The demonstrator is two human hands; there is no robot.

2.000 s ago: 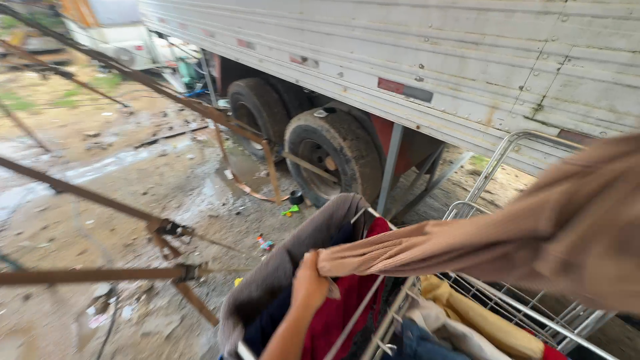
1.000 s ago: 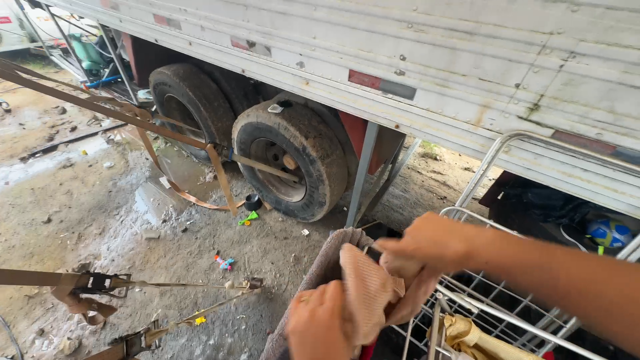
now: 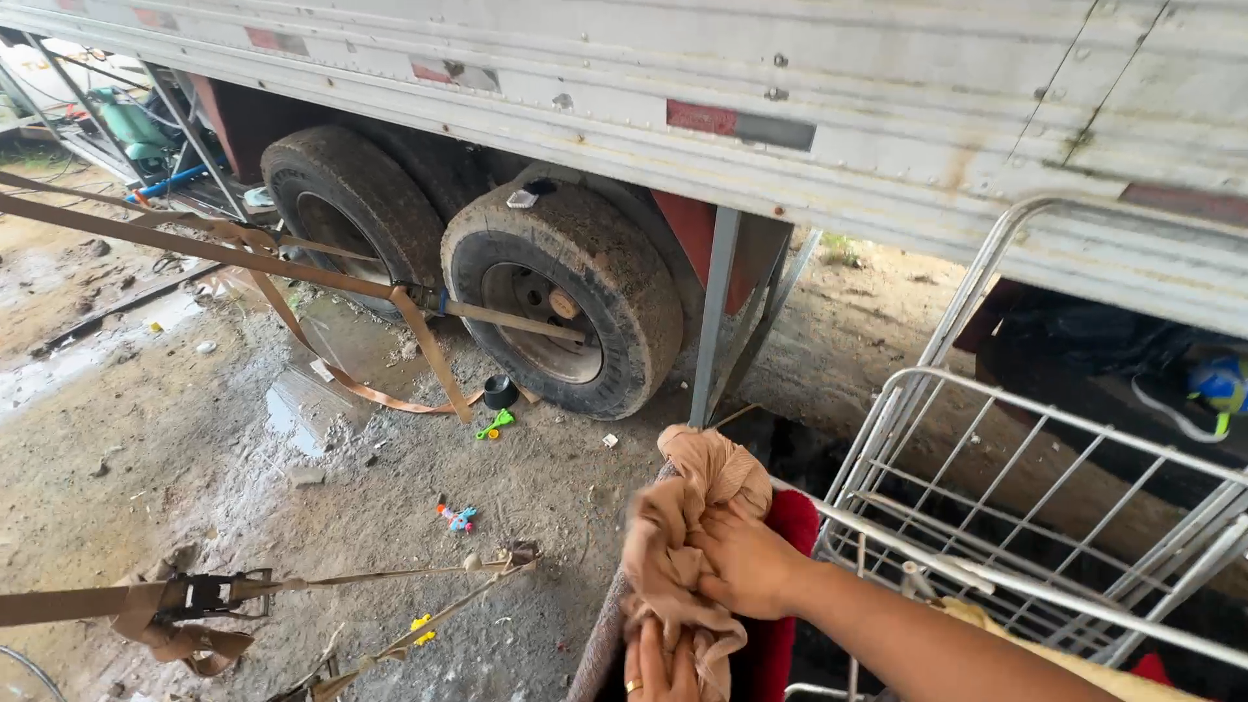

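Observation:
A bunched tan cloth (image 3: 673, 556) lies over the edge of a container lined with grey and red fabric (image 3: 795, 546), at the lower middle. My right hand (image 3: 746, 561) presses on the cloth from the right, its fingers partly sunk in the folds. At the bottom edge, my left hand (image 3: 663, 668), with a ring on one finger, has its fingers on the lower end of the same cloth. How firmly either hand grips is hard to tell.
A wire cart (image 3: 1033, 487) stands at the right, with pale yellow cloth (image 3: 1063, 658) below its rim. Ahead are a trailer (image 3: 604, 88) and its muddy tire (image 3: 575, 292). Ratchet straps (image 3: 219, 595) stretch across the left, above small plastic toys (image 3: 456, 517) on wet ground.
The tan cloth was stretched out to the right two seconds ago; now it is bunched over the container's edge. My right hand has moved down onto it. The view has shifted.

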